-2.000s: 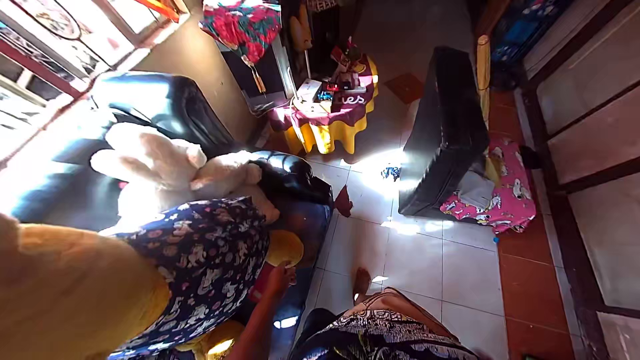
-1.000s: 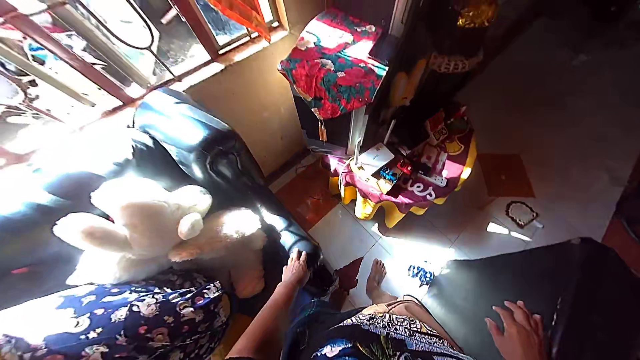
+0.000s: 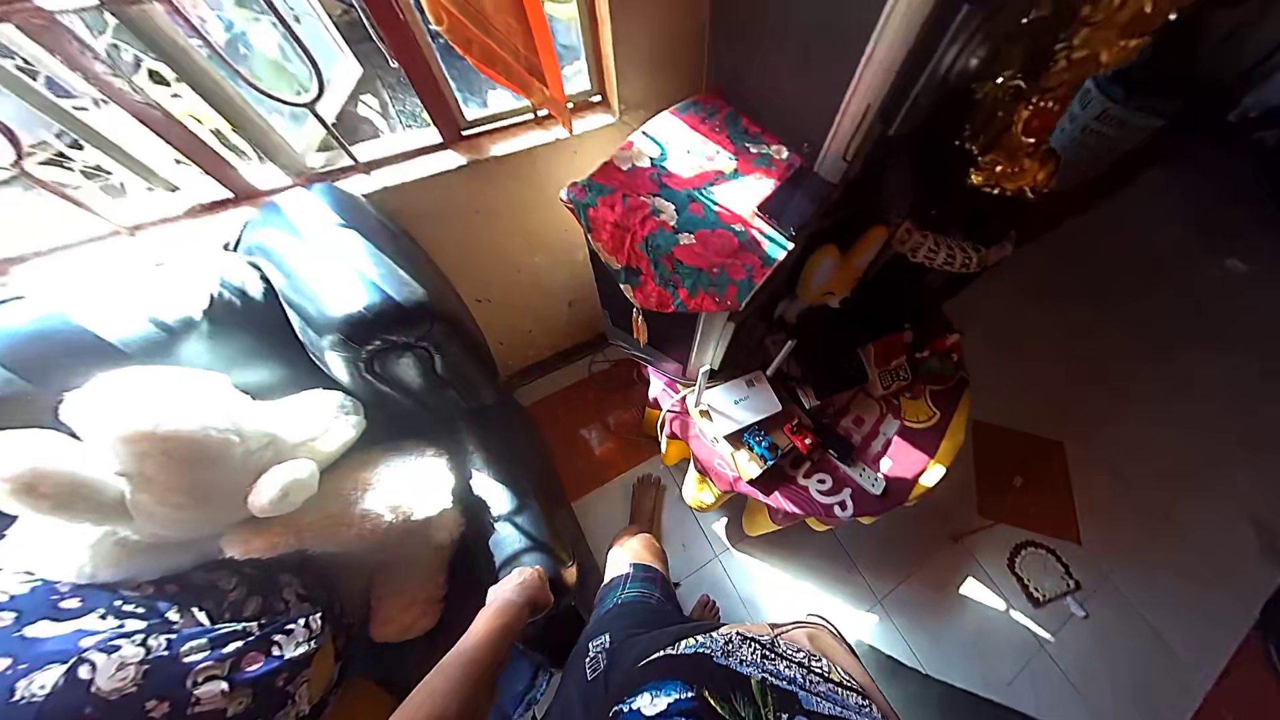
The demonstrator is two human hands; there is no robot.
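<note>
My left hand rests with curled fingers at the front end of the black sofa's armrest; whether it grips the armrest cannot be told. My right hand is out of the picture. Left of my arm, a large pale plush toy lies on the black sofa, with a dark blue patterned fabric below it. My bare foot is on the tiles beside the armrest.
A low table with a maroon and yellow cloth holds a white router box, small toy cars and a power strip. Behind it stands a cabinet under a floral cloth. A beaded loop lies on the floor.
My right hand, spread over a black surface one second ago, has left the view. My left hand stays at the armrest, its fingers now more curled. The view has swung toward the window and cabinet.
</note>
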